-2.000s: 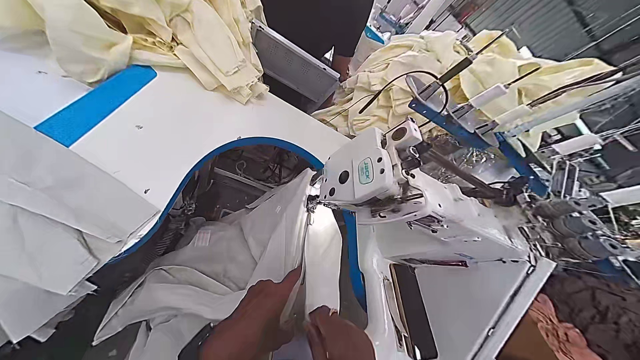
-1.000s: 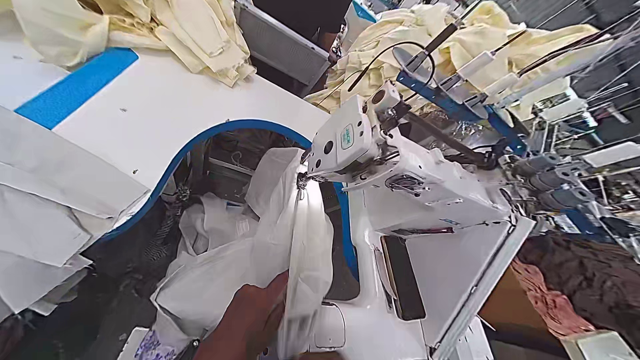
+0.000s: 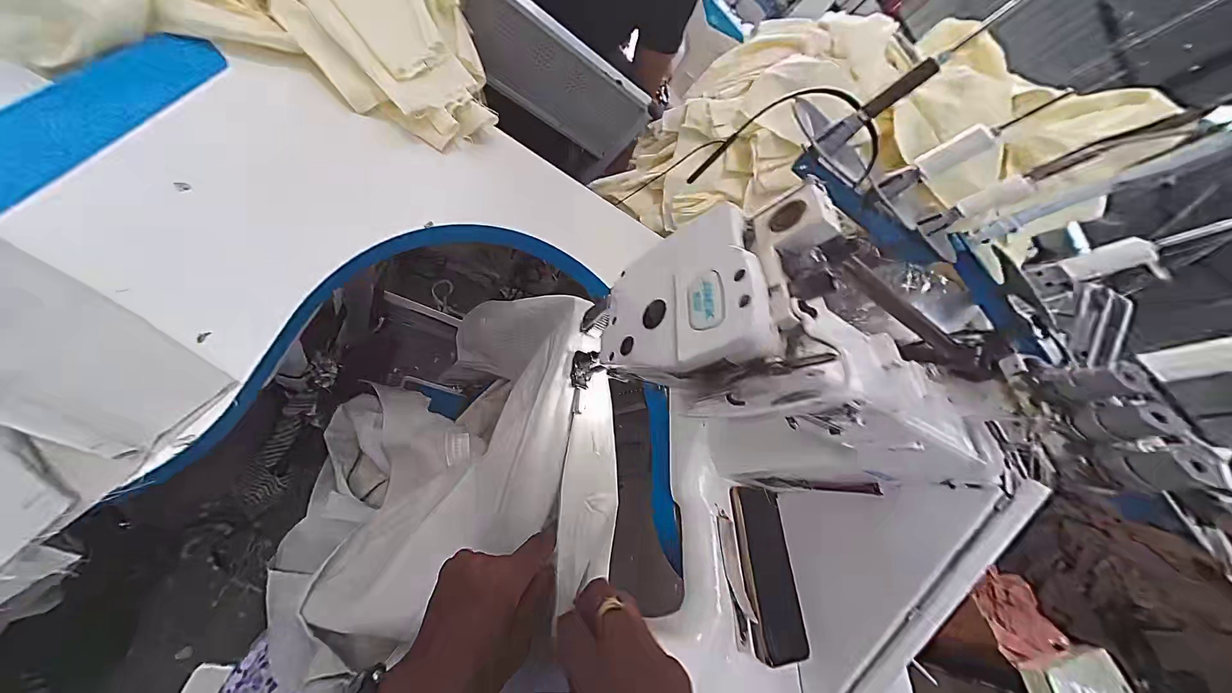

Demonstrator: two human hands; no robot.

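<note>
White fabric [image 3: 423, 539] hangs in folds below the head of an industrial sewing machine [image 3: 688, 298], and its edge runs up to the presser foot [image 3: 583, 368]. My left hand [image 3: 476, 616] grips the fabric edge low in the picture. Just right of it, my right hand [image 3: 621, 640], with a ring on one finger, pinches the narrow white strip [image 3: 588, 481] that leads up to the foot. The fabric between the two hands is pulled fairly straight. My fingertips are partly hidden by the cloth.
A white table [image 3: 318, 154] with a blue curved edge surrounds an opening. Pale yellow fabric [image 3: 385, 58] lies at its back, more [image 3: 770, 96] behind the machine. White panels [image 3: 96, 356] lie left. Thread-stand rods [image 3: 895, 87] stick out at right. A person's arm [image 3: 654, 67] shows behind.
My right hand, mostly out of view a second ago, is back at the strip beside my left hand. The white fabric hangs more gathered at the left than two seconds ago.
</note>
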